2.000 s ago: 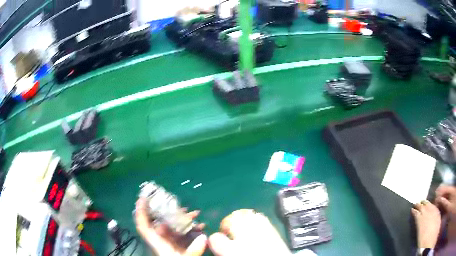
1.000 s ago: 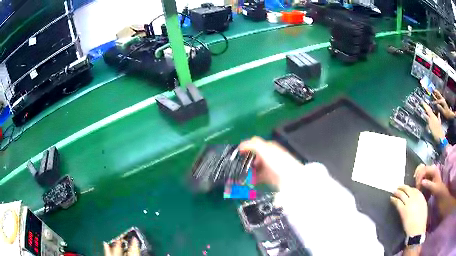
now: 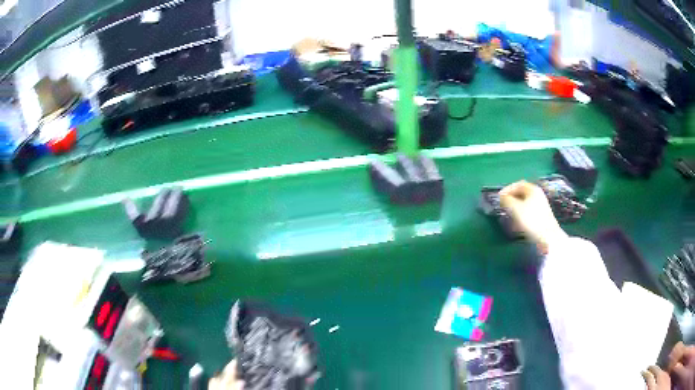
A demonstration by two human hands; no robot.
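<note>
My left hand (image 3: 225, 376), mostly cut off by the bottom edge, grips the lower left side of a blurred, open dark camera housing (image 3: 276, 349). My right hand (image 3: 527, 207) reaches to the right back of the bench, its fingers on a dark unit (image 3: 497, 207), partly hidden by the hand. A speckled open housing (image 3: 562, 199) lies just right of it. Another opened camera (image 3: 489, 362), with a round lens, lies at the bottom right. The white, cyan and magenta card (image 3: 465, 313) lies flat above it.
Power supplies (image 3: 53, 286) with red digits stand at left. Black upright parts (image 3: 408, 180) and another speckled housing (image 3: 177, 259) lie along the bench. A green upright (image 3: 405, 99) rises behind. At right are a black tray (image 3: 621, 259), a cream sheet (image 3: 634, 324) and another person's hands (image 3: 674, 369).
My right hand has moved from above the card to the right back with a dark unit. The card is uncovered. The housing at my left hand shows more fully. The view has turned left.
</note>
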